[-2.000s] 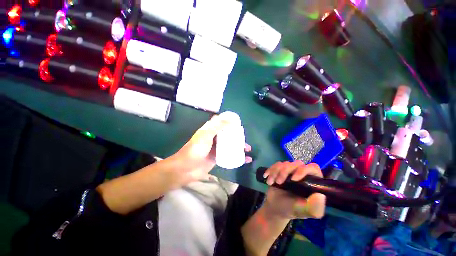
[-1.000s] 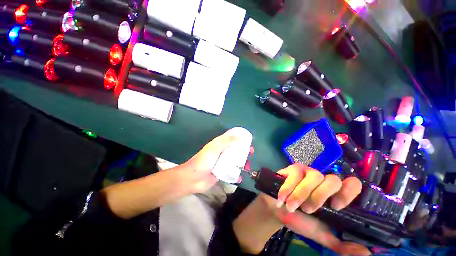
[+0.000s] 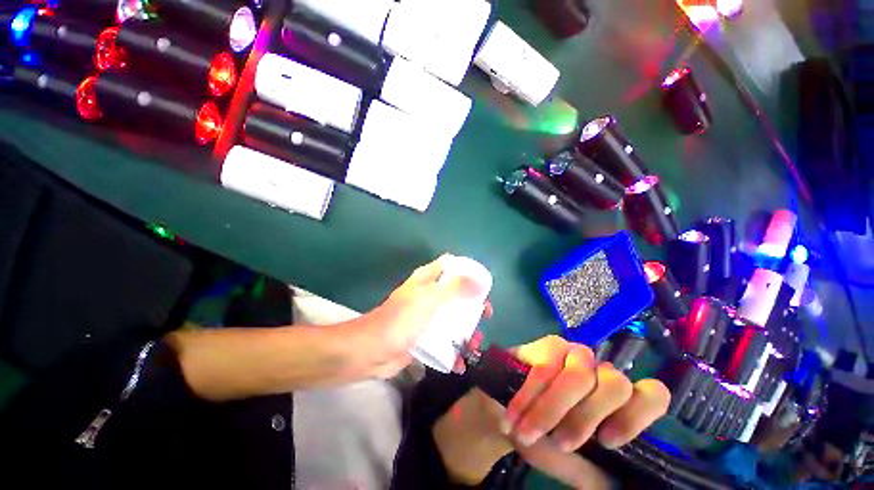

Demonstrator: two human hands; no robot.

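A white light unit [image 3: 458, 311] is held in my left hand [image 3: 407, 321], tilted above the bench's near edge. My right hand [image 3: 575, 397] grips the black electric screwdriver [image 3: 498, 371], its fingers wrapped around the handle. The screwdriver's tip end meets the lower right side of the white unit; the bit is mostly hidden there, and no screw can be made out. The blue screw box [image 3: 628, 287], with grey screws in it, sits on the bench just beyond my right hand.
Black units with red and blue lit ends [image 3: 168, 100] lie in rows at the upper left, beside white units [image 3: 278, 182]. Several black units [image 3: 546, 199] lie behind the screw box. More black and white units crowd the right side. A cable [image 3: 767, 124] runs at the upper right.
My left hand has tilted the white unit and brought it slightly nearer me. The screwdriver has moved from apart from the unit to against it, and my right hand's grip has changed.
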